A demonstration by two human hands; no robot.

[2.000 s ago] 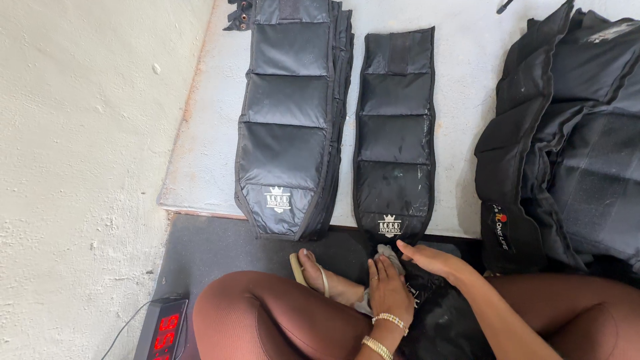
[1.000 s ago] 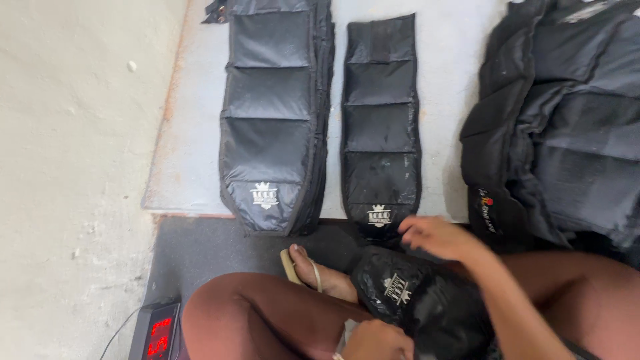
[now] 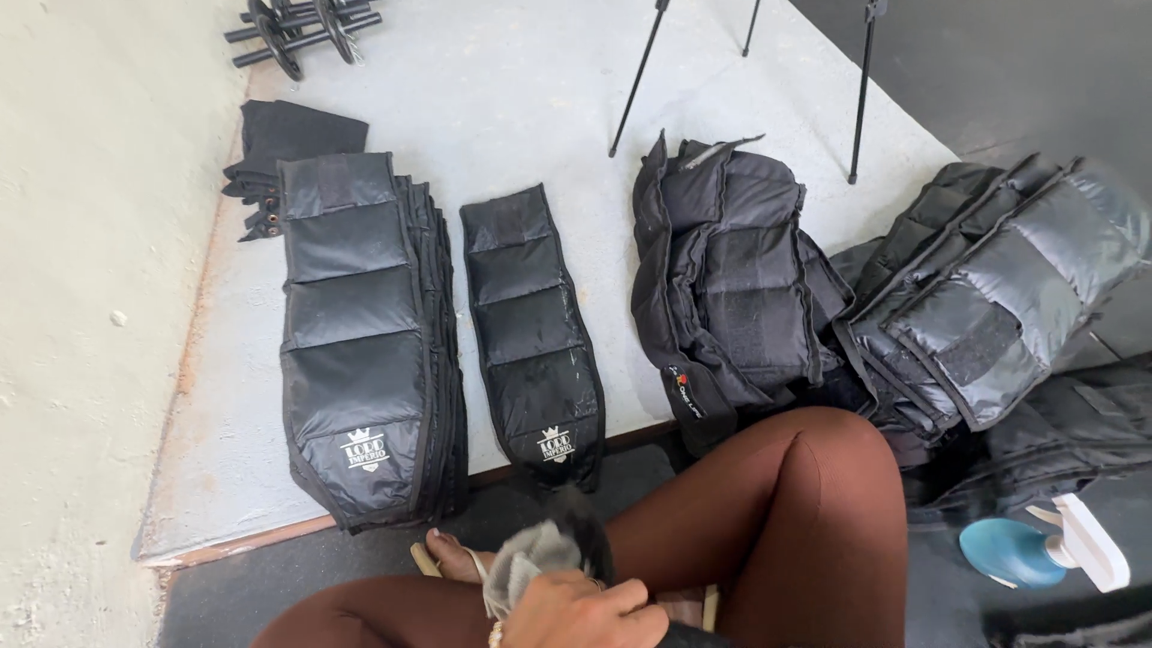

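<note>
My left hand [image 3: 580,612], with a bracelet at its wrist, is closed at the bottom centre around a crumpled grey cloth [image 3: 531,562]. A blurred black padded piece [image 3: 585,535] lies against the cloth, partly behind it. My right hand cannot be made out. Ahead of my left hand lies a single narrow black ankle weight [image 3: 531,333] with a white crown logo. Left of it, a stack of wider black padded weights [image 3: 355,315] bears the same logo.
Folded black weights [image 3: 751,279] and a shinier black pile [image 3: 990,297] lie right of centre. A blue spray bottle [image 3: 1012,551] is at lower right. Tripod legs [image 3: 861,99], dumbbell bars [image 3: 301,36] and black fabric [image 3: 301,135] are farther back. A wall [image 3: 90,270] borders the left.
My right hand, earlier by the narrow weight's lower end, has gone from sight. The logo-marked black piece seen between my legs a second ago no longer shows clearly. The view has shifted widely.
</note>
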